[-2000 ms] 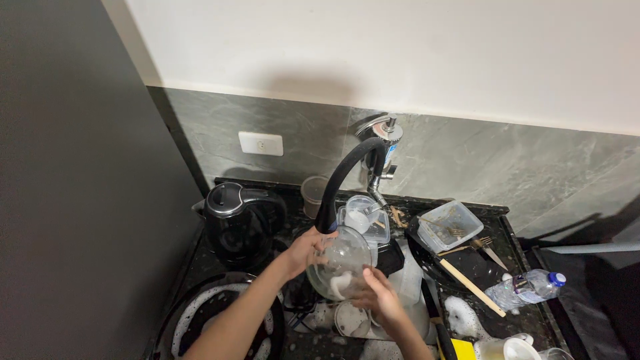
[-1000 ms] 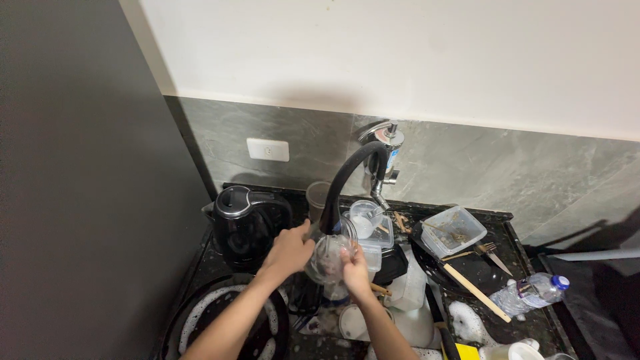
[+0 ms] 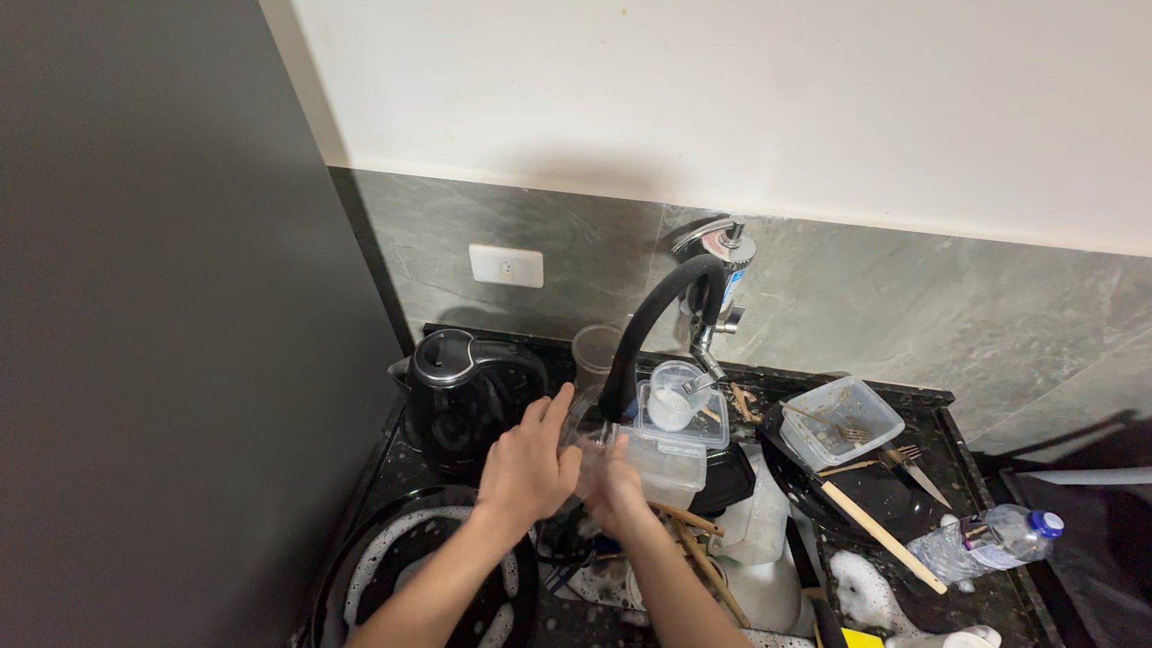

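Under the end of the black flexible faucet hose (image 3: 643, 337), a clear round container (image 3: 587, 443) is between my two hands, partly hidden and blurred. My left hand (image 3: 531, 459) lies against its left side with the fingers spread. On its right side, my right hand (image 3: 616, 481) grips it by the rim or wall. Water seems to run from the spout into it. Behind stands a clear cup (image 3: 596, 349). Clear plastic containers (image 3: 666, 468) and a small round tub (image 3: 673, 400) sit just right of my hands.
A black electric kettle (image 3: 450, 405) stands left, above a soapy black pan (image 3: 432, 576). To the right are a food-soiled plastic container (image 3: 841, 418), a fork (image 3: 900, 457), a wooden-handled utensil (image 3: 882, 537) and a plastic bottle (image 3: 990, 540). Wooden utensils (image 3: 706, 562) lie in the sink.
The clear round container was lifted with its opening visible in front of the hose; it is now tilted beneath the spout. My left hand has moved from its upper rim to its left side, fingers spread.
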